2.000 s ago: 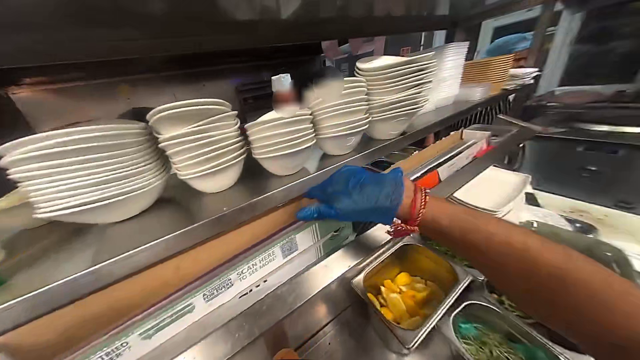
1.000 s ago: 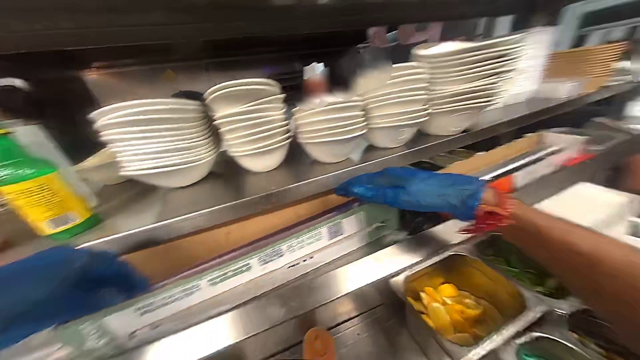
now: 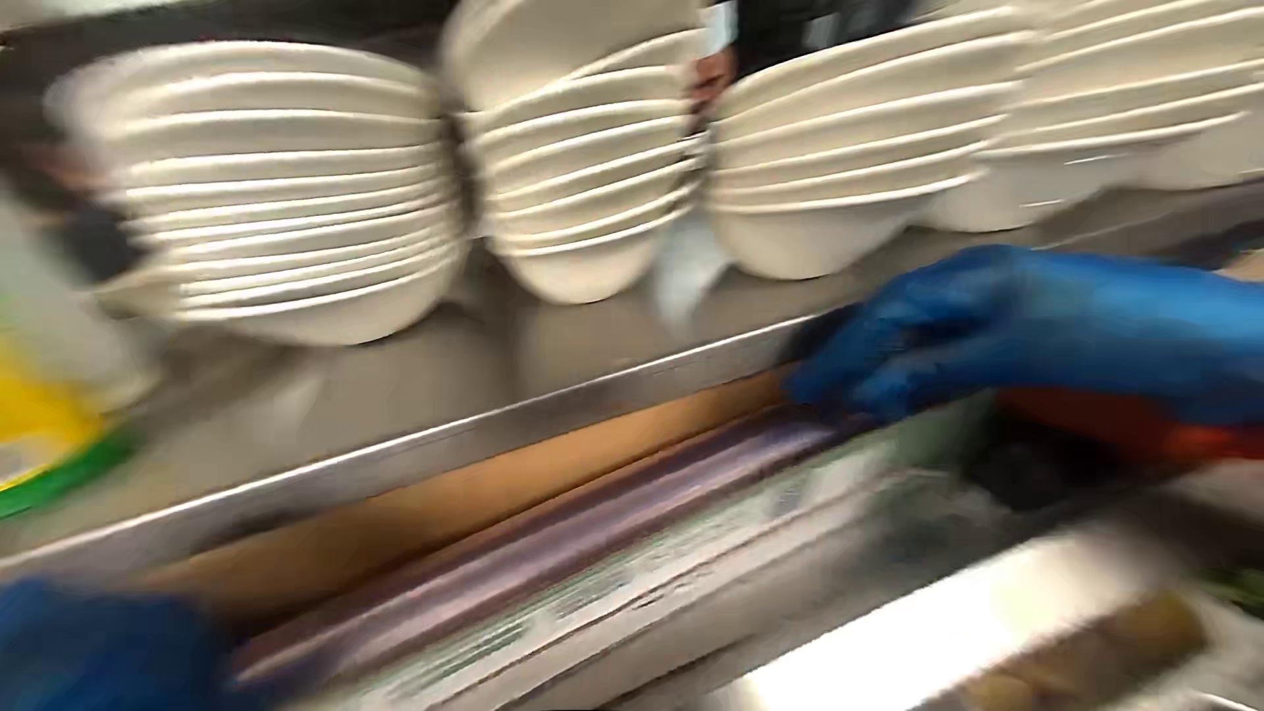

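Note:
A long cardboard box (image 3: 632, 583) lies under the edge of a metal shelf, and a purple-tinted roll of film (image 3: 553, 553) shows inside it. My right hand (image 3: 1017, 331), in a blue glove, is at the roll's right end with its fingers bent down; whether it grips the roll or the box is blurred. My left hand (image 3: 118, 652), also gloved in blue, is at the left end of the box, low in the corner, partly cut off and strongly blurred.
Stacks of white bowls (image 3: 306, 207) stand along the metal shelf (image 3: 415, 395) just above the box. A green and yellow container (image 3: 49, 425) is at the far left. A metal food pan (image 3: 1096, 662) with yellow pieces sits at the lower right.
My left hand has come into view since the oldest frame and is at the box's left end. The view has moved closer to the shelf and box. The film roll shows more plainly now.

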